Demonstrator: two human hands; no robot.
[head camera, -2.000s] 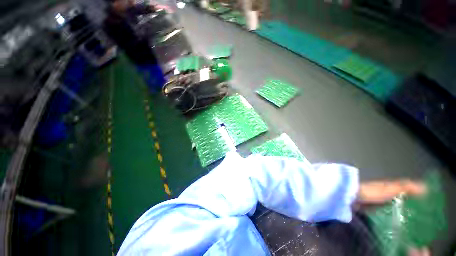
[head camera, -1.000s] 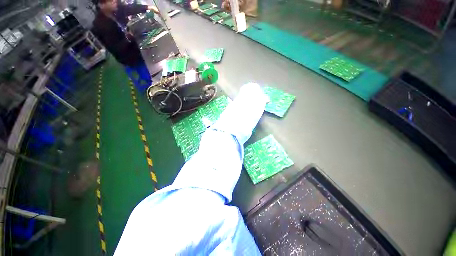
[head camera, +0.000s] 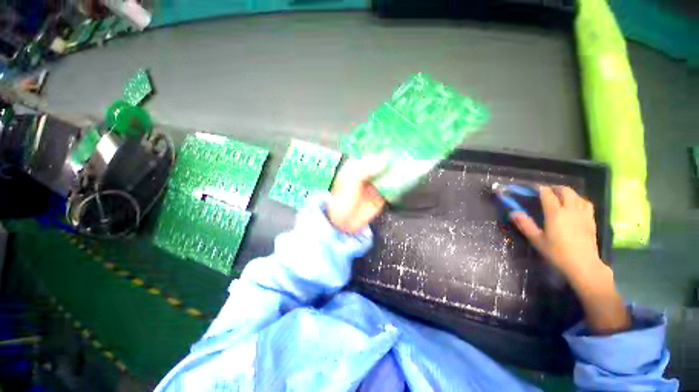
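Observation:
My left hand grips the near left corner of a green circuit board panel, which is raised and tilted over the left back part of the black tray. The panel is slightly blurred. My right hand is over the right part of the tray, with its fingers around the blue handles of the flush cutters. The cutter jaws point left, away from the panel. Silvery clippings are scattered on the tray floor. A dark object lies in the tray, partly hidden by the panel.
Green boards lie left of the tray, with larger panels beyond. Farther left stands dark equipment with a cable and a green reel. A lime-yellow padded roll lies right of the tray. A dark tray edge shows at the far side.
The view has turned right. My left arm, stretched towards a board on the bench a second ago, is now drawn back with a panel in hand. My right hand and the cutters have come into view.

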